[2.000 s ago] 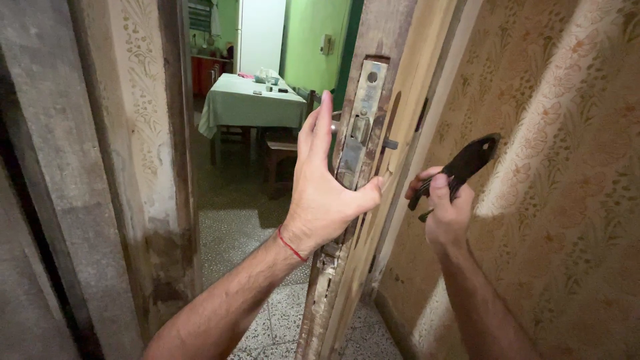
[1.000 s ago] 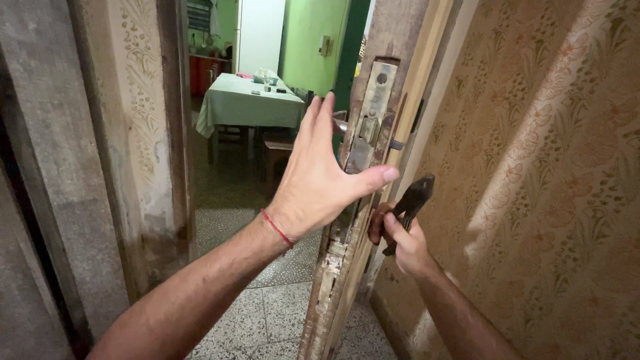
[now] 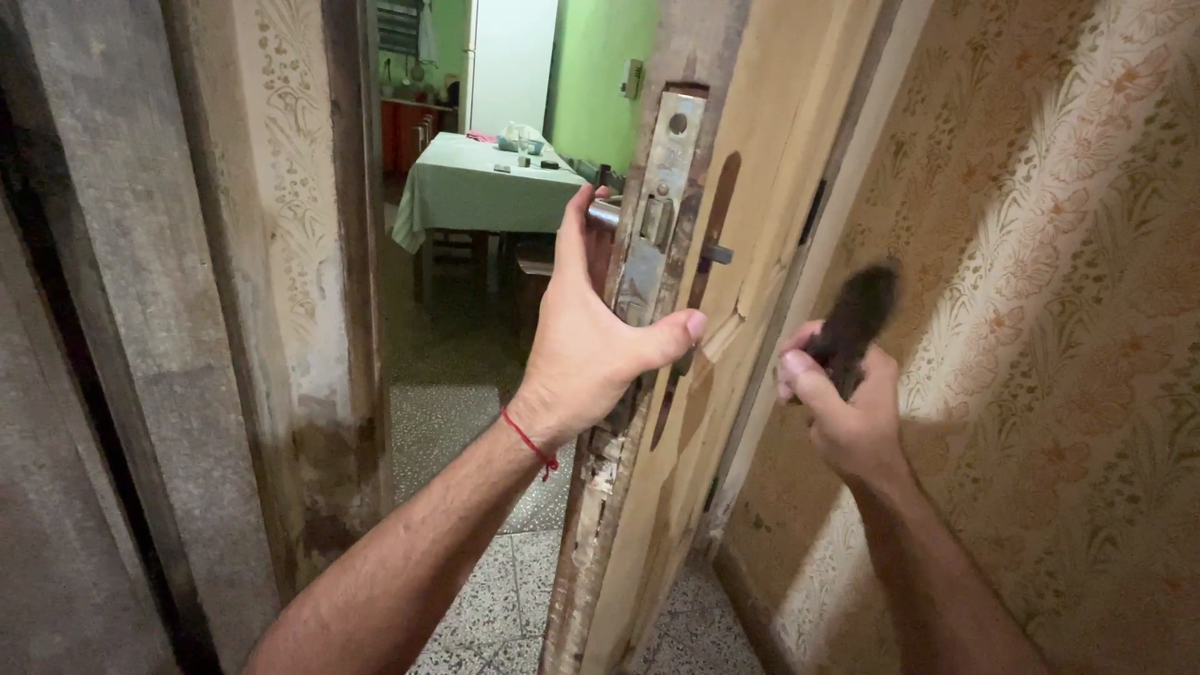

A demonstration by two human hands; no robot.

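My left hand (image 3: 600, 328), with a red string at its wrist, spans the edge of a worn wooden door (image 3: 750, 122). Its fingers lie on the far side by a metal lever handle (image 3: 603, 215), the thumb on the near side below the lock. A mortise lock's metal faceplate (image 3: 675, 131) is set in the door edge, its latch bolt (image 3: 655, 220) showing. From a dark slot in the near face a square metal spindle (image 3: 717, 254) sticks out. To the right, my right hand (image 3: 848, 403) grips a dark, motion-blurred door handle plate or similar part (image 3: 861, 309), apart from the door.
A patterned wall (image 3: 1059, 356) stands close on the right. At the left are a wooden door frame (image 3: 352, 234) and grey boards (image 3: 159, 281). Beyond the opening, a table with a green cloth (image 3: 469, 187) stands before a white refrigerator (image 3: 511, 66). The floor is speckled tile (image 3: 506, 600).
My right hand has moved away from the door edge to the right with the dark part. My left hand remains around the door edge.
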